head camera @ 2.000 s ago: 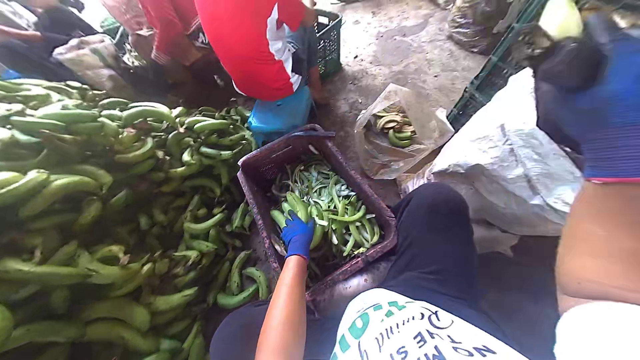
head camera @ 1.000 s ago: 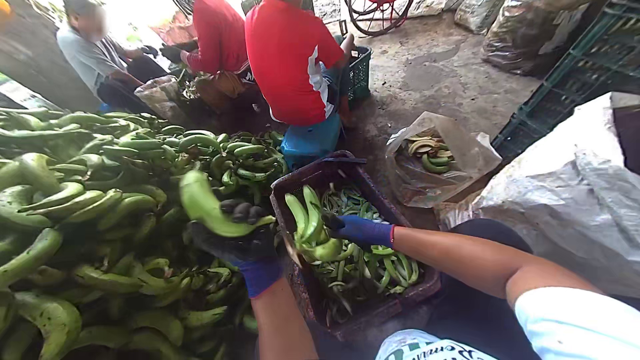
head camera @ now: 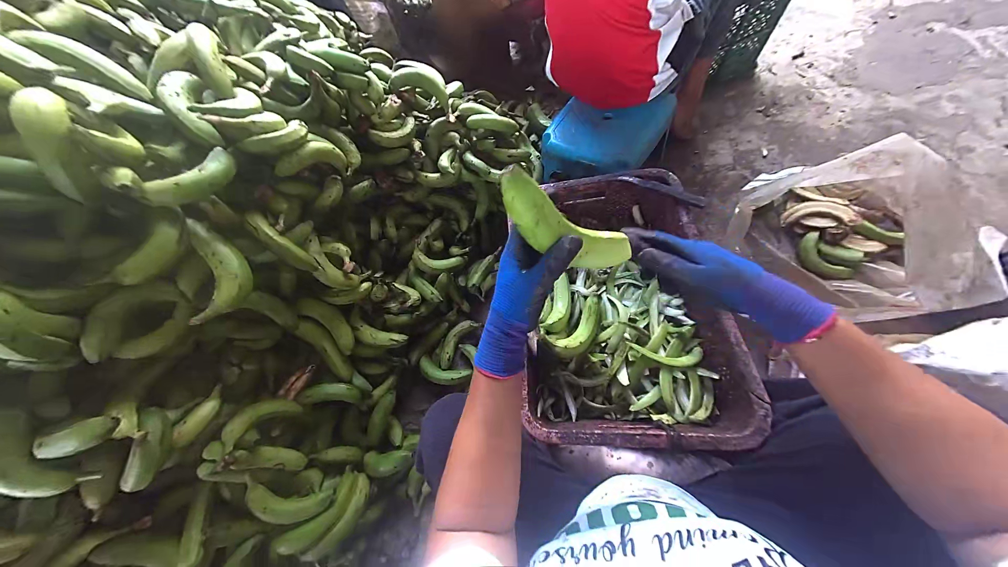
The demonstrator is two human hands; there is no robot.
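In a blue glove with dark palm and fingers, my left hand (head camera: 524, 291) grips a green plantain (head camera: 551, 224) over the crate. The plantain's right end is pale. My right hand (head camera: 693, 272), gloved alike, has its fingertips at that pale end; whether they hold a small tool cannot be made out. Below both hands, a dark reddish plastic crate (head camera: 646, 435) rests by my lap. It holds green peel strips (head camera: 630, 346) and some green plantains (head camera: 579, 327) at its left side.
A large heap of green plantains (head camera: 260, 276) fills the left. Beyond the crate a person in a red shirt (head camera: 602, 55) sits on a blue plastic stool (head camera: 606, 142). At right, a clear plastic bag (head camera: 929, 213) holds peeled and green pieces; a green crate (head camera: 748, 39) stands behind.
My left hand has brought a plantain from over the heap to above the crate. My right hand has let go of the plantains at the crate and come up to that plantain's end.
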